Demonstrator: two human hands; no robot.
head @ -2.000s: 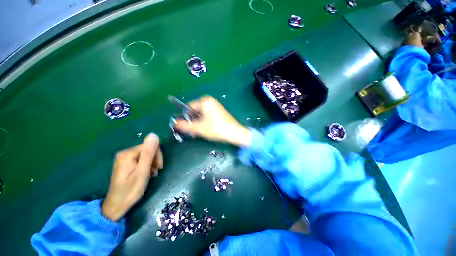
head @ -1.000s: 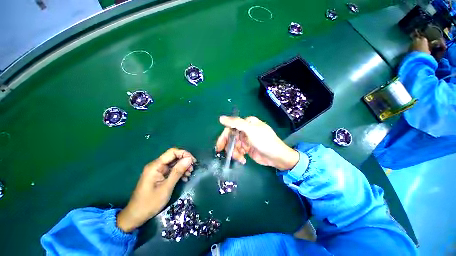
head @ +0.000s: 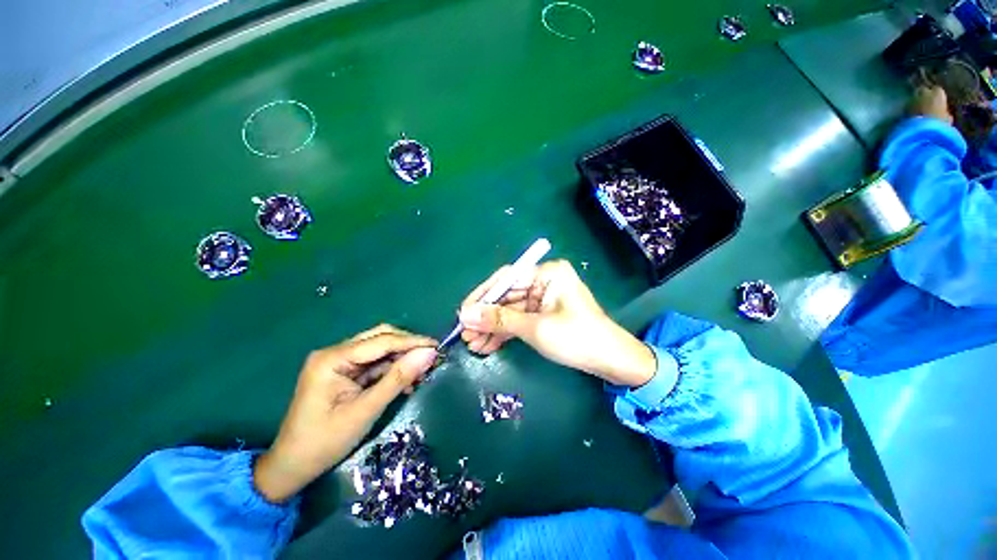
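Observation:
My left hand (head: 348, 396) has thumb and fingers pinched together over the bench; a tiny dark bit shows at its fingertips, too small to make out. My right hand (head: 547, 321) grips slim pale tweezers (head: 511, 280) like a pen, their dark tip pointing down-left and meeting the left fingertips. A loose pile of small metal parts (head: 402, 481) lies below the hands, with a smaller cluster (head: 502, 407) to its upper right. Round units (head: 410, 160) sit on the green belt beyond the hands, two of them (head: 283, 217) (head: 223, 254) close together at the left.
A black open parts bin (head: 716, 208) holding shiny bits stands right of the hands. A round unit (head: 757, 300) and a silvery reel in a yellowish frame (head: 864, 222) lie farther right. A neighbour's blue sleeve (head: 942, 208) is at the right edge. A metal rail (head: 142, 118) borders the belt.
A second unit appeared beside the left one after the first frame. The belt units have since shifted slightly left. The tweezers have moved from near the small cluster to my left fingertips.

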